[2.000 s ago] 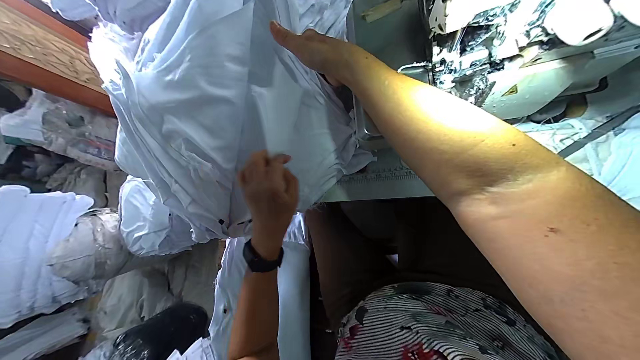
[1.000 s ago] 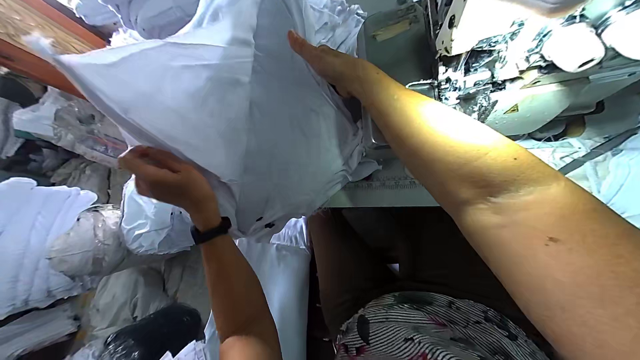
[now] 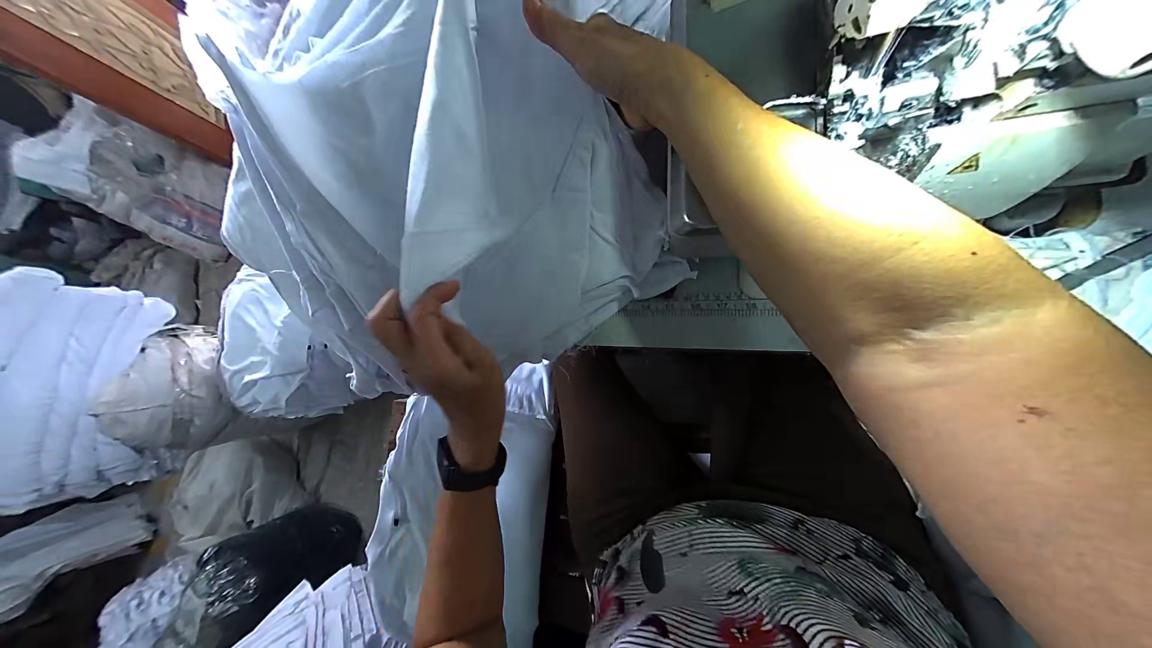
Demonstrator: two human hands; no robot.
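White cloth (image 3: 531,180) lies in loose folds over the left part of the sewing machine table and hangs past its edge. A raised fold of it is pinched between the thumb and fingers of my left hand (image 3: 441,351), which wears a black wristband. My right hand (image 3: 612,58) rests on the upper right of the cloth with the thumb apart; its fingertips are partly out of sight, so its hold cannot be told. At the upper right stands a sewing machine (image 3: 1017,153), partly behind my right forearm.
A measuring scale (image 3: 702,308) runs along the table's front edge. Bundles of white cloth (image 3: 72,387) and a black plastic-wrapped roll (image 3: 279,558) lie at the left. A reddish wooden frame (image 3: 108,76) crosses the upper left. More white cloth (image 3: 526,504) hangs below the table beside my legs.
My left hand has moved right from the cloth's left edge, which was lifted and spread a second ago. The cloth now hangs in looser folds. My right hand has stayed nearly in place.
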